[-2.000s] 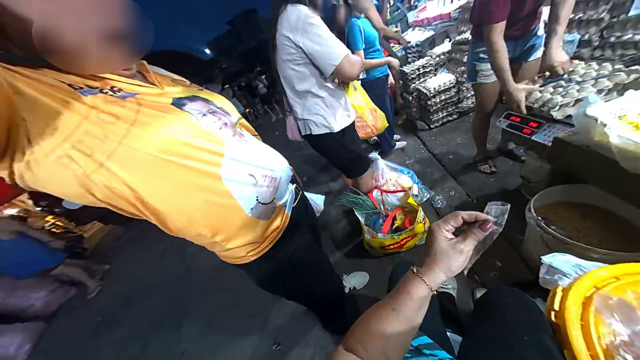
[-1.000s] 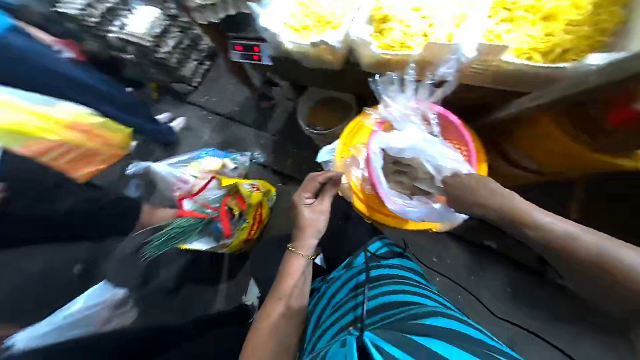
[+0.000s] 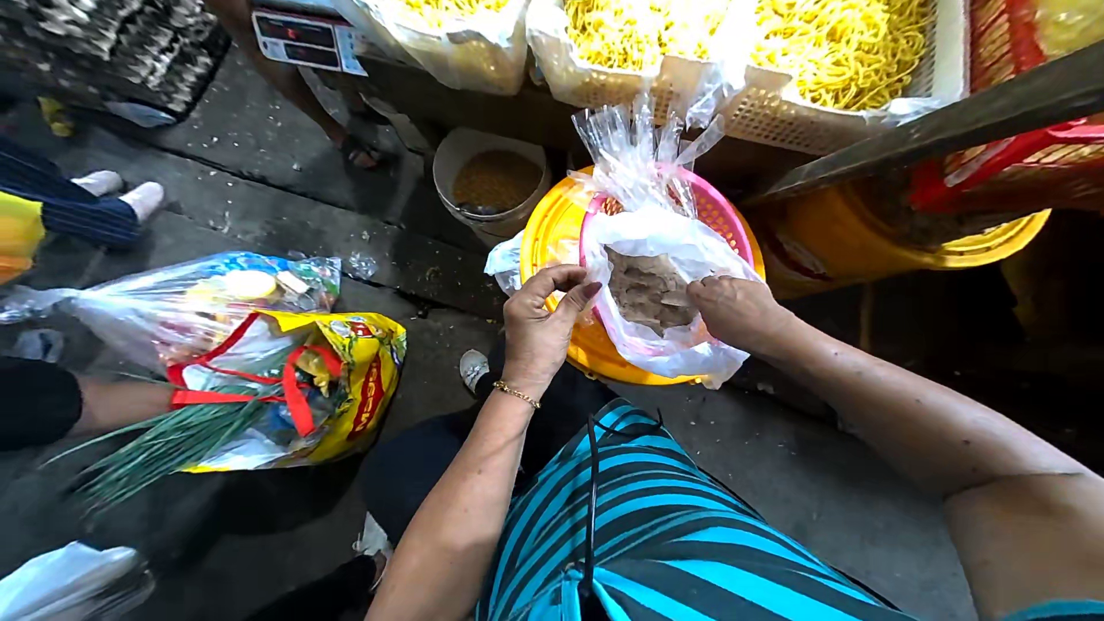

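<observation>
A pink plastic basket (image 3: 723,214) sits on a yellow round lid or tub (image 3: 552,228), lined with a white plastic bag (image 3: 681,352) that holds brown powdery or paste-like stuff (image 3: 645,289). My right hand (image 3: 737,310) is at the bag's right side, fingers closed on something small and pale, possibly a scoop, over the brown stuff. My left hand (image 3: 543,323) is at the left rim, thumb and forefinger pinched on what seems a thin clear plastic bag, hard to make out. Clear plastic bags (image 3: 642,155) stand bunched at the basket's back.
Crates of yellow noodles (image 3: 841,52) line the stall behind, beside a digital scale (image 3: 306,41). A white bucket (image 3: 492,181) of brownish contents stands on the ground. At left lie a yellow shopping bag (image 3: 366,388) with green stalks and a clear bag (image 3: 233,302). Other people's feet are nearby.
The view has turned from the person in yellow toward the basket. My right hand, unseen two seconds ago, is now at the bag. My left hand, which held up a clear plastic bag, is beside the basket.
</observation>
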